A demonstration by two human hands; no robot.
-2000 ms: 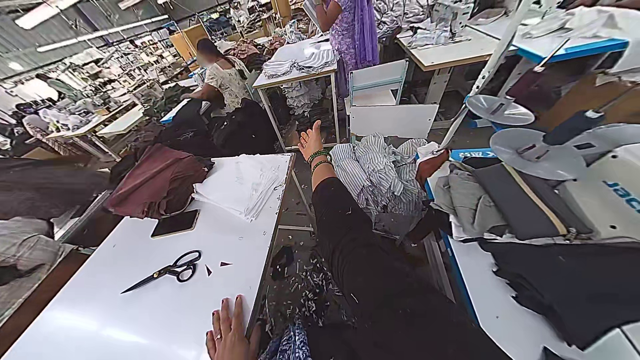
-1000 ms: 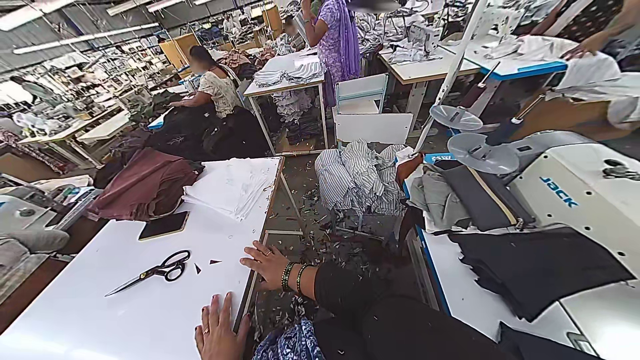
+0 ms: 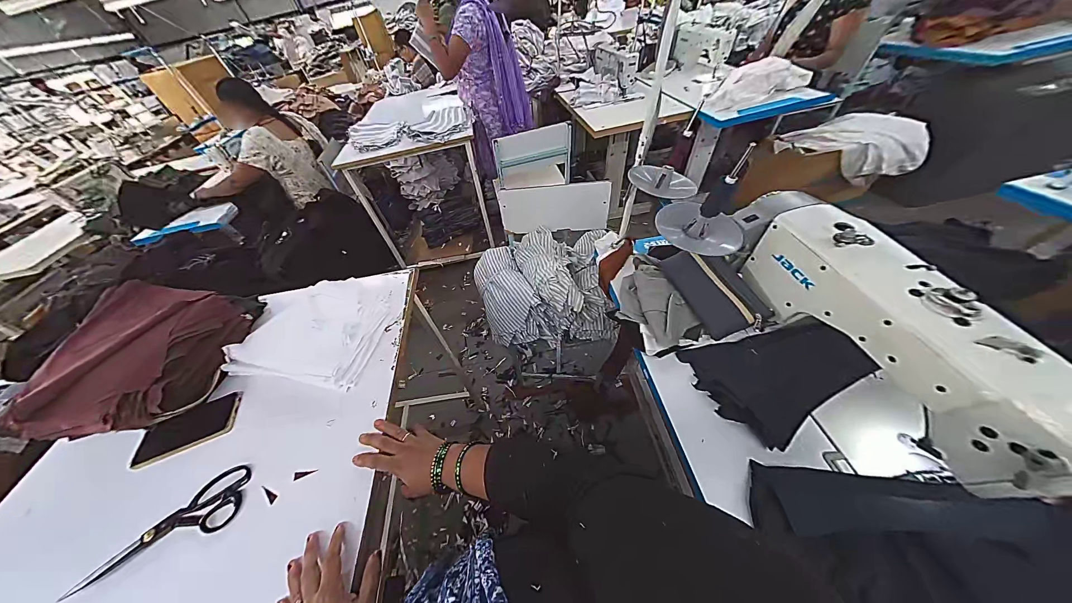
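Note:
Both my hands rest on the right edge of a white-topped table [image 3: 276,461]. My right hand [image 3: 406,456], with dark and green bangles at the wrist, has its fingers spread over the edge, holding nothing. My left hand [image 3: 327,574] lies lower down, fingers apart, partly cut off by the frame's bottom. Left of it is a pair of fabric shears [image 3: 172,519] with black handles. Two small dark fabric scraps [image 3: 304,475] lie between the shears and my right hand. A dark phone-like slab [image 3: 188,429], a stack of white cloth [image 3: 322,335] and maroon cloth [image 3: 138,352] lie farther back.
At right stands a Jack sewing machine [image 3: 904,335] with dark cloth pieces [image 3: 779,373] on its table. Striped cloth [image 3: 544,289] is heaped beyond the scrap-littered floor [image 3: 536,410]. A seated person [image 3: 280,159] and a standing person [image 3: 486,75] are farther off.
My right hand, stretched out forward over the aisle two seconds ago, has come back to the table edge. My left hand remains at the table. The view has turned somewhat to the right.

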